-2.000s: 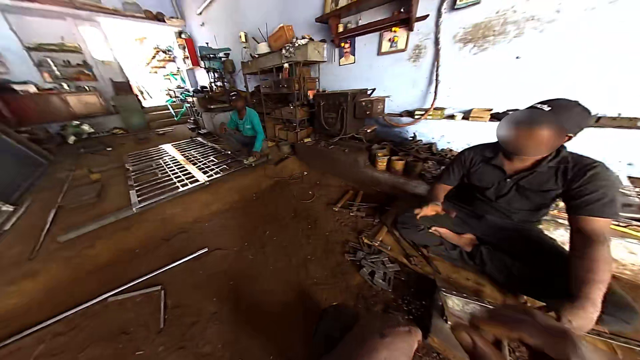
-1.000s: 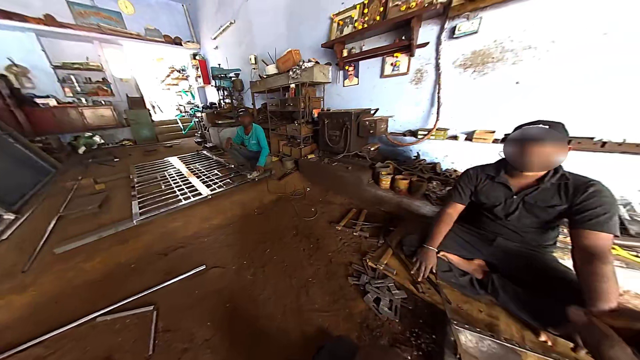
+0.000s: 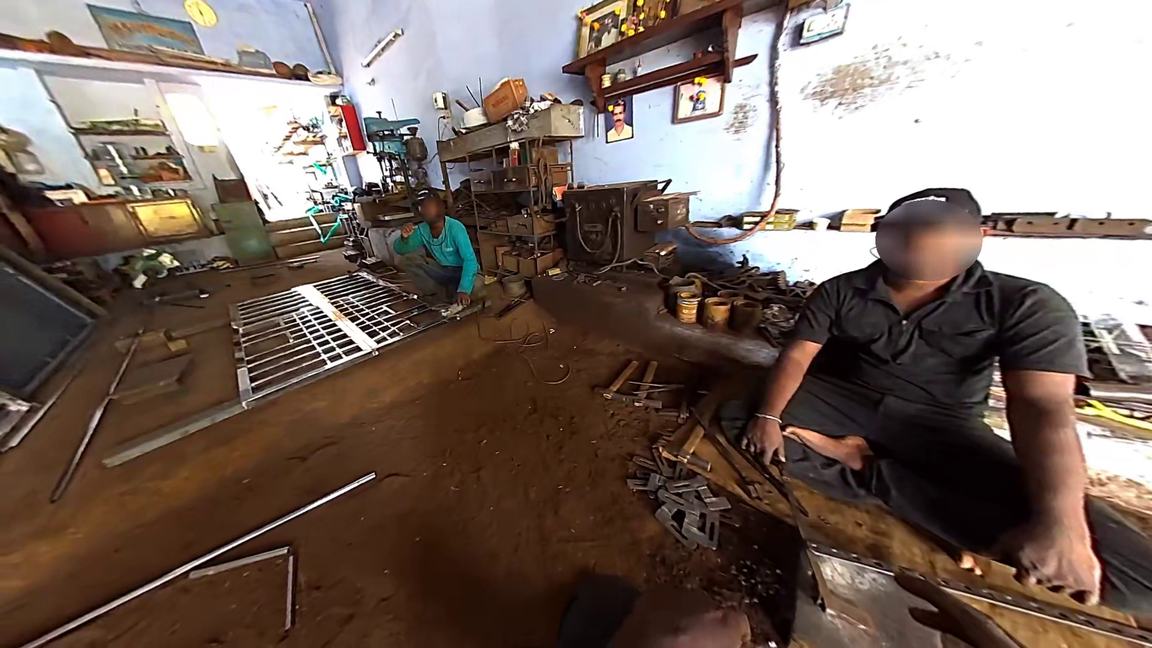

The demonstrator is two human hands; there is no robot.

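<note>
My left hand [image 3: 688,621] is blurred at the bottom edge, beside dark cloth; its fingers and any hold are unclear. At lower right, my right hand [image 3: 958,612] is over a grey metal sheet [image 3: 855,598], fingers partly cut off by the frame; whether it grips anything cannot be told. A strip with a row of holes [image 3: 1008,598] runs along the sheet. Left of the sheet lie a pile of small flat metal pieces [image 3: 688,508] and a wooden-handled hammer [image 3: 691,441]. More wooden-handled hammers [image 3: 621,378] lie farther back.
A seated co-worker in black [image 3: 936,360] is close on the right, one hand near the strip. Another person in teal [image 3: 445,252] crouches by a metal grille [image 3: 324,333]. A long metal bar [image 3: 225,549] and an angled metal piece [image 3: 288,585] lie on the floor at left.
My left hand, out of view one second ago, shows again at the bottom edge. The co-worker in black has sat more upright, and their wristbanded hand has moved down toward the tools beside them.
</note>
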